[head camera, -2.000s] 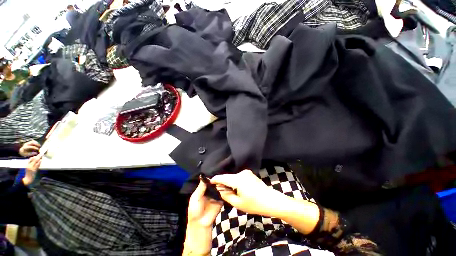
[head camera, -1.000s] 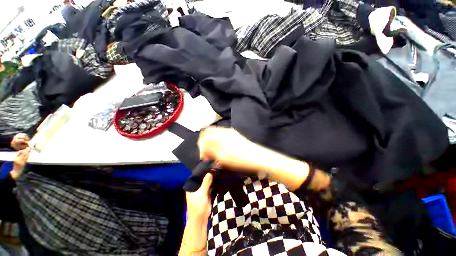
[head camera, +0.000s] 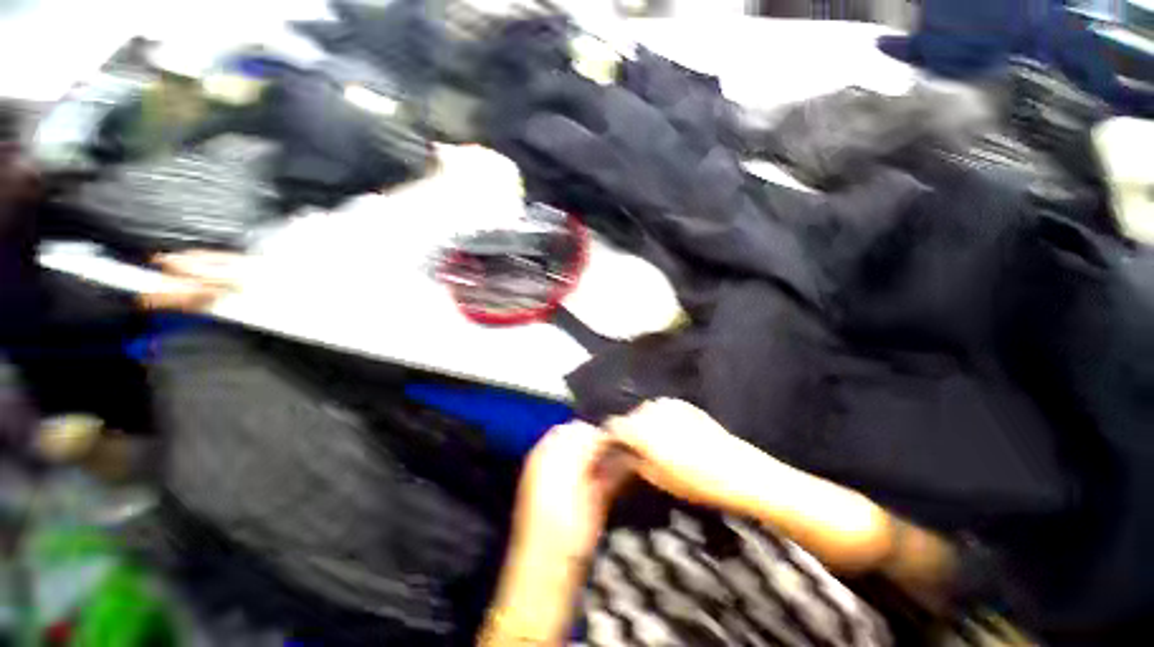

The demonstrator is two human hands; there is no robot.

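Observation:
The view is strongly blurred. The black garment [head camera: 873,392] is heaped across the table's right side and hangs toward my lap. My left hand [head camera: 564,470] and my right hand [head camera: 668,436] meet at its near left corner, above the checkerboard-clad lap. A dark bit of the garment shows between my fingers. I cannot make out a needle, thread or snips. The red-rimmed button tray [head camera: 516,316] stands on the table to the left, with a dark flat case on its contents.
The white table's [head camera: 367,297] front edge runs left of my hands. Another person's hands [head camera: 190,281] are at the far left. Blue plastic [head camera: 494,417] shows below the edge. Grey checked cloth [head camera: 279,468] hangs below left. Garments are piled behind.
The view has swung, so the tray and table appear farther right. My right hand has come down from over the garment to my left hand.

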